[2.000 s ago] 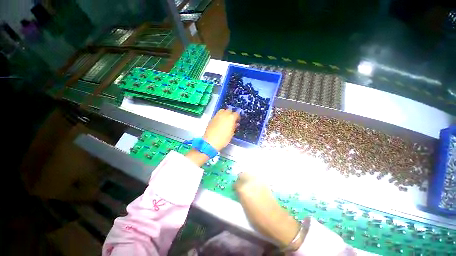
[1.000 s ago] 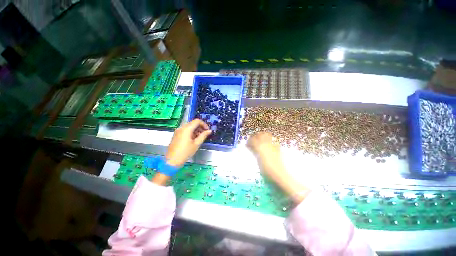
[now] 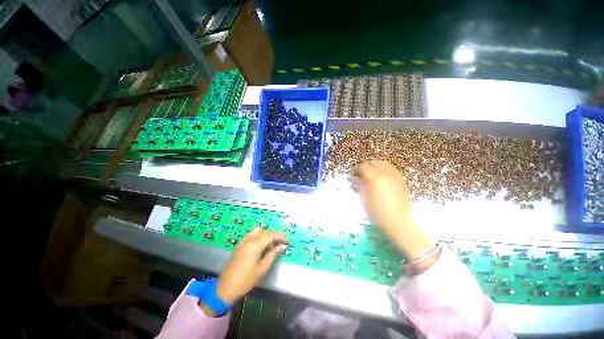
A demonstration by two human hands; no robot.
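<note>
My left hand, with a blue wrist strap, is over the near edge of the green circuit board in the rail. Its thumb and fingertips are close together at the board; whether a part is between them is too small to tell. My right hand is at the left, near side of the loose copper-brown components, fingers bent down, fingertips partly hidden and overexposed. The blue bin of dark components stands left of the copper spread, with no hand in it.
Stacked green panels lie left of the dark-parts bin. A brown tray of parts in rows is behind the spread. A blue bin of silvery parts is at the right edge. The pale metal rail runs along the near side. Cartons stand behind.
My left hand has left the dark-parts bin and come down to the board. My right hand has moved from over the board to the copper-brown components. The view has shifted.
</note>
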